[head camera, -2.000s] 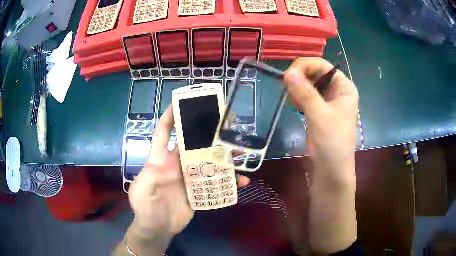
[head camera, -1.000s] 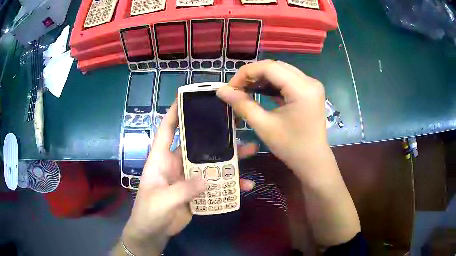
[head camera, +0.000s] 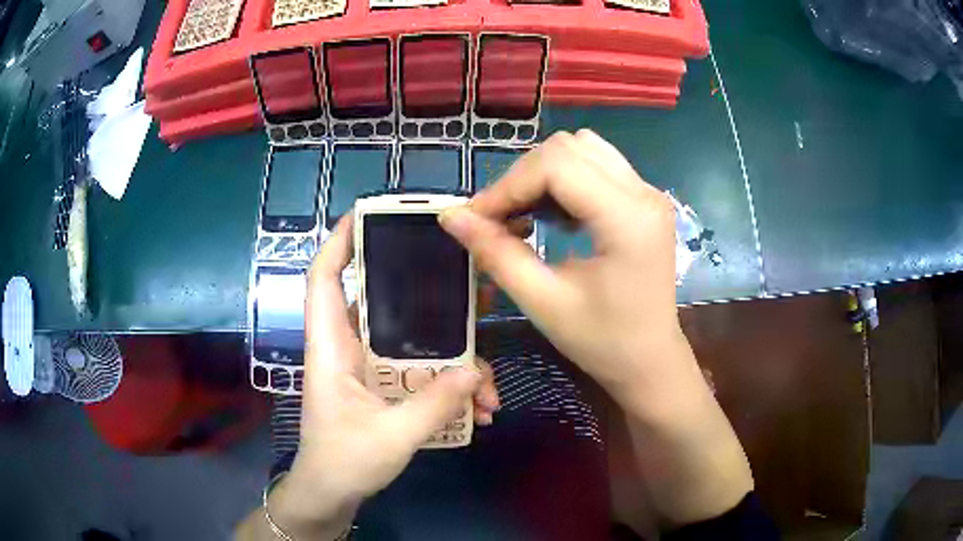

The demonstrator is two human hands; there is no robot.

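My left hand [head camera: 375, 423] holds a gold keypad phone [head camera: 416, 285] upright from below, its thumb across the keys. The dark screen lens [head camera: 415, 306] lies over the phone's display window. My right hand [head camera: 591, 254] has thumb and index fingertip pinched at the lens's upper right corner; whether anything else is in this hand is hidden. Behind the phone, the clear lens sheet [head camera: 361, 132] with rows of dark windows and rings lies in front of the red foam phone trays [head camera: 602, 74].
Gold phones [head camera: 308, 10] sit in the top tray. At left are a white crumpled wipe [head camera: 118, 143], a pale tool [head camera: 77, 248], a white box [head camera: 79, 37] with red switch and a small fan [head camera: 85, 365]. Film scraps [head camera: 692, 238] lie right; wrapped clear plastic [head camera: 882, 37] far right.
The lens, held in my right hand beside the phone two seconds ago, now lies on the phone. Since one second ago, the phone has moved slightly left and my left thumb has shifted right over the keys.
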